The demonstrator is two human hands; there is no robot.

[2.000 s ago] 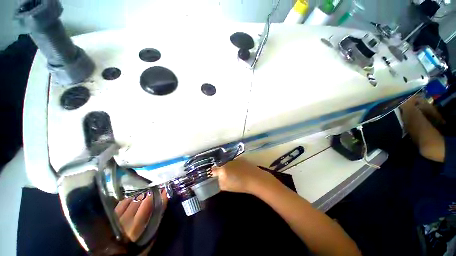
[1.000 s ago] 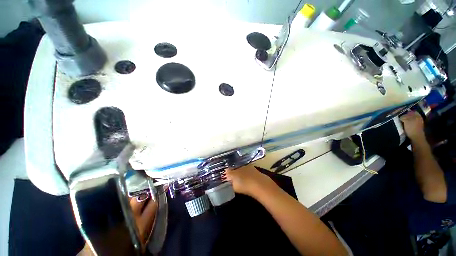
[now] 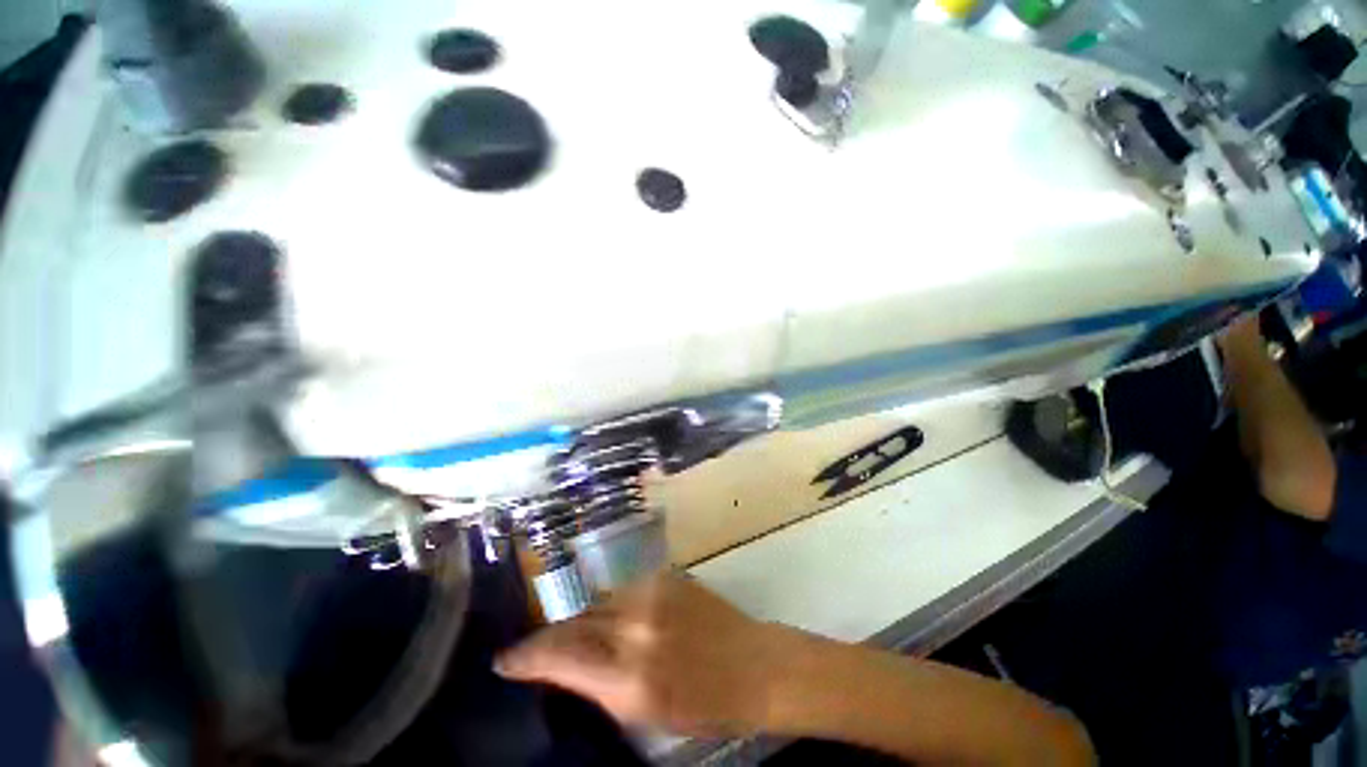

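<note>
The white sewing machine head fills much of the view. My right hand is below the tension knob, fingers pointing left and closed at the edge of the black fabric; the exact grip is blurred. My left hand is not clearly visible; only a small skin-coloured patch shows at the lower left edge, behind the blurred chrome guard. The needle area is hidden behind metal parts.
Black thread snips lie on the pale bed. A dark block with a pale cord is farther right. The grey ruler strip runs along the table edge. Another person's arm is at the right. Thread cones stand behind the machine.
My right hand has moved down and left from beside the tension parts. The black fabric has gone from the bed near the snips, baring it. The camera view has shifted and blurred.
</note>
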